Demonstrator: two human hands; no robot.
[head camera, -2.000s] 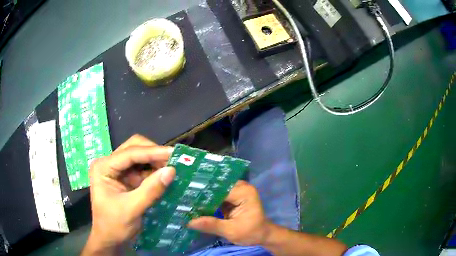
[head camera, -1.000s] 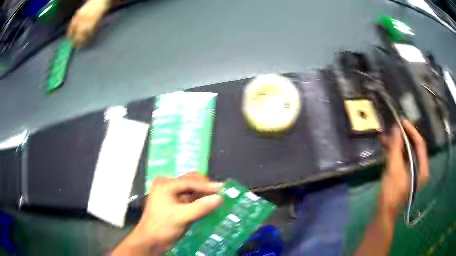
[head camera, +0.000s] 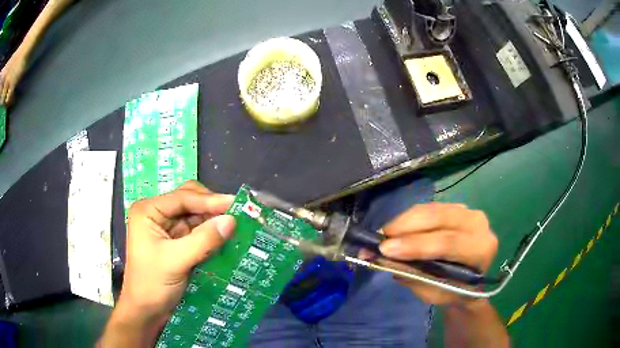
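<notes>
My left hand (head camera: 170, 248) grips a green PCB panel (head camera: 234, 285) by its upper left edge, thumb on top, and holds it tilted in front of the bench edge. My right hand (head camera: 442, 248) holds the black handle of the soldering iron (head camera: 367, 238) like a pen. The iron's metal tip and the thin guide tube lie over the panel's upper end, near a white label with a red mark. The tip is blurred; I cannot tell whether it touches the board.
A second green panel (head camera: 160, 146), an off-white strip (head camera: 92, 224) and a yellow dross cup (head camera: 280, 83) stand on the black bench. The iron stand (head camera: 438, 24) with its sponge (head camera: 436, 78) is at the back right. Another person's arm (head camera: 27, 44) shows at the upper left.
My right hand let go of the panel, reached to the iron stand area, and now holds the soldering iron over the panel. My left hand keeps its grip on the panel.
</notes>
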